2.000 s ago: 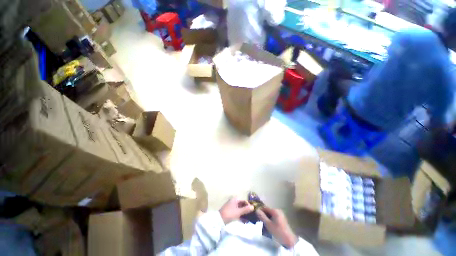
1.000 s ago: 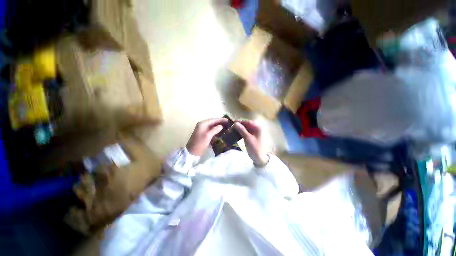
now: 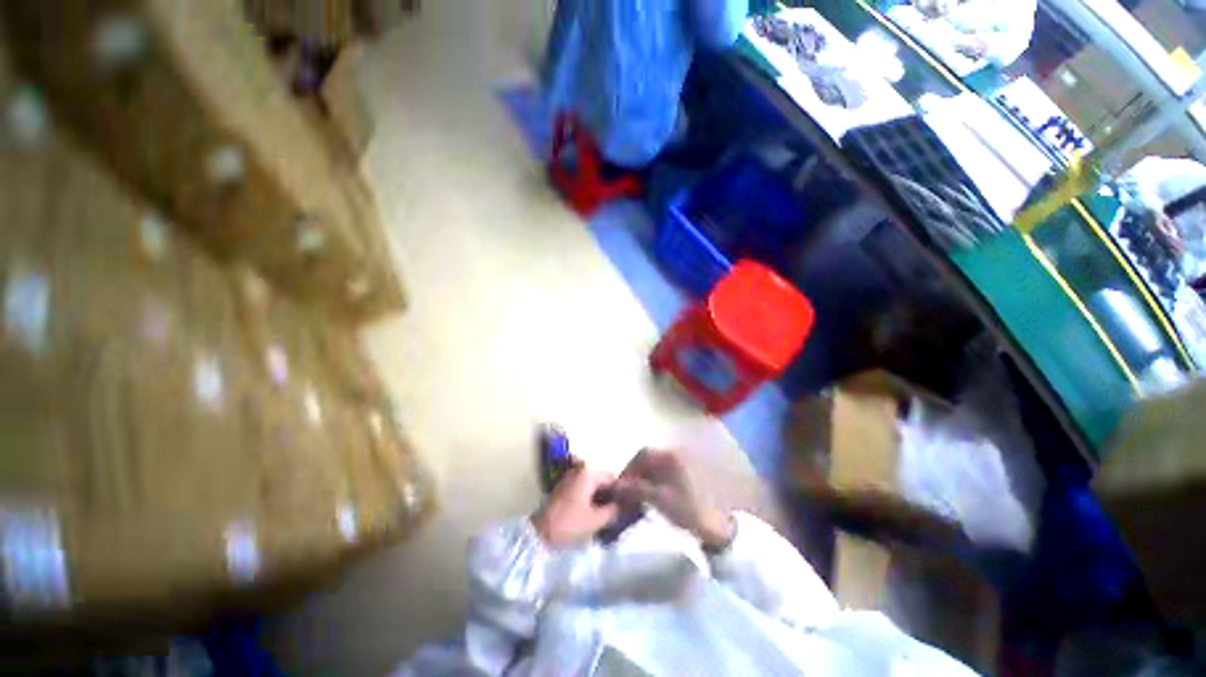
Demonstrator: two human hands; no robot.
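Observation:
My left hand (image 3: 577, 505) and my right hand (image 3: 668, 487) are close together at the lower middle, in front of my white sleeves. A small dark unit (image 3: 556, 452) with a bluish patch sticks up from my left hand. Another dark piece (image 3: 618, 511) lies between the fingers of both hands. Whether the two dark parts are one thing, I cannot tell. The hands are blurred and the fingers hide much of what they hold.
Stacked brown cartons (image 3: 199, 384) with white labels line the left. A red stool (image 3: 761, 318) stands right of the walkway, near a blue crate (image 3: 727, 218). A green bench (image 3: 1032, 311) with trays runs along the right. An open carton (image 3: 866, 443) holds white plastic. A person in blue (image 3: 622, 73) is ahead.
The view has moved along the walkway, past the earlier open cartons. The stool and bench now show at right. The dark unit now sticks up beside my left hand, and my hands appear lower.

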